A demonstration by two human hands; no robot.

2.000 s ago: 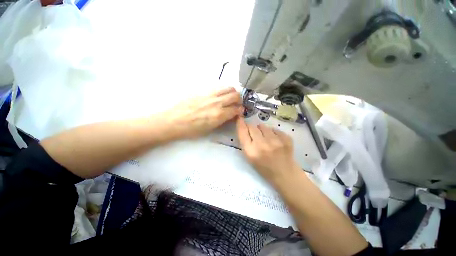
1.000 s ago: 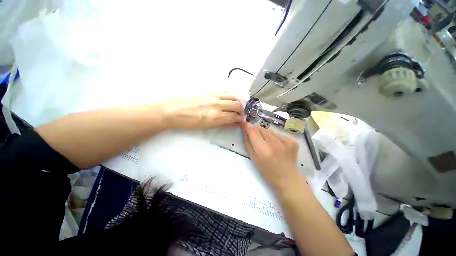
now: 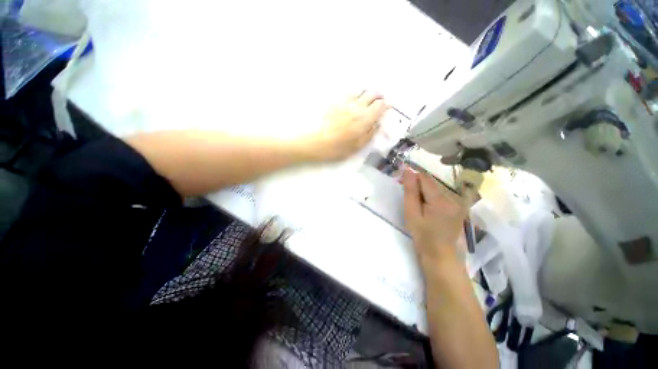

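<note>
My left hand [image 3: 351,128] lies left of the needle area, fingers bent together towards the table; whether fabric is under it is hard to see, white on white. My right hand [image 3: 436,209] is just in front of the presser foot [image 3: 400,153], with thumb and finger close together; I cannot tell whether they pinch fabric. The large off-white sewing machine head [image 3: 498,94] stands above and to the right. The area around the foot is slightly blurred.
White strips [image 3: 523,252] hang in loops right of my right hand, beside a pale yellow piece [image 3: 498,189]. A thin metal tool [image 3: 470,236] lies by my right wrist. Black-handled scissors [image 3: 516,335] are at lower right. A clear plastic bag [image 3: 29,50] is at the left.
The view has shifted, so the machine head shows more fully and the left pile less. My left hand has moved away from my right; their fingertips were nearly touching at the presser foot.
</note>
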